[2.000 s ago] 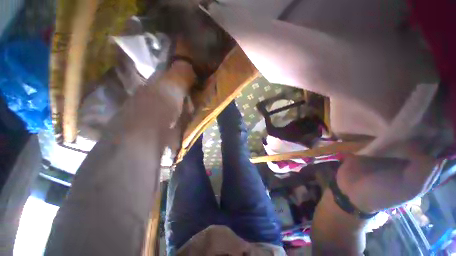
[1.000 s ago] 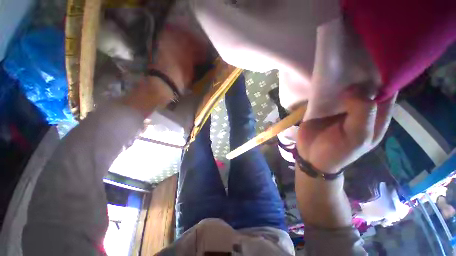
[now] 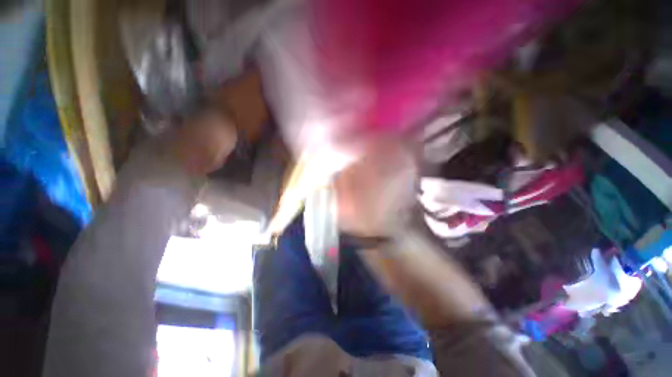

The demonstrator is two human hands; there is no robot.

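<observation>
Large pale and magenta cloth, blurred, fills the top middle of the view. My right hand is at the cloth's lower edge in the middle, over my lap, closed on the pale cloth. A pale strip hangs below it. My left hand is at the upper left beside the brown cardboard box edge; it is blurred and its fingers are partly hidden, so its grip cannot be told.
Wood strips stand at the left, with a blue plastic bag beyond. A grey shiny bundle is at the upper left. Pink and white cloth pieces lie at the right. A pale bar with blue is at the far right.
My right hand has moved left to the middle with the cloth, and more magenta shows at the top. My left hand has shifted slightly left. The light wood strip near my right hand is no longer visible.
</observation>
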